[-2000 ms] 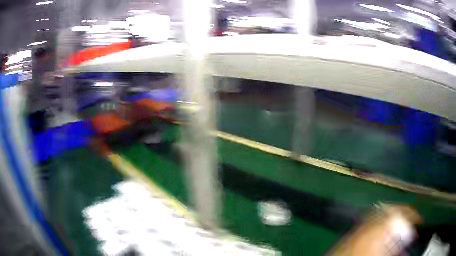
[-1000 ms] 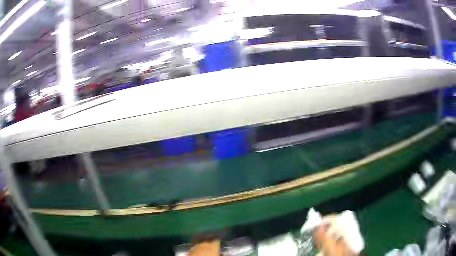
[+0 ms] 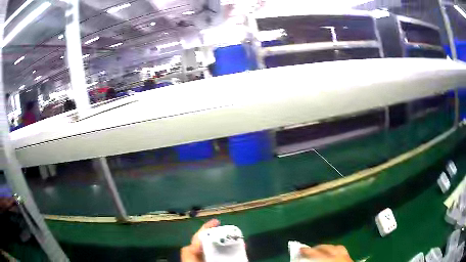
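Observation:
My left hand (image 3: 193, 249) is at the bottom edge, partly cut off, and holds a white outlet adapter (image 3: 225, 245) with its dark socket slots facing up. My right hand (image 3: 327, 253) is at the bottom edge to the right, also cut off, with its fingers on a small white piece (image 3: 296, 250); I cannot tell if that is an adapter or a cloth. The two hands are apart. A loose white adapter (image 3: 386, 222) lies on the green conveyor (image 3: 317, 217) to the right of my right hand, its slots showing.
More white adapters (image 3: 443, 181) lie on the belt at the far right, and a jumbled group (image 3: 434, 255) is at the lower right corner. A long white shelf (image 3: 245, 107) spans above the belt on pale posts (image 3: 113, 189). Blue bins (image 3: 250, 148) stand beyond.
The view has steadied. My left hand now shows with an adapter in it. My right hand is lower and further left in view. A single adapter now shows on the belt at right.

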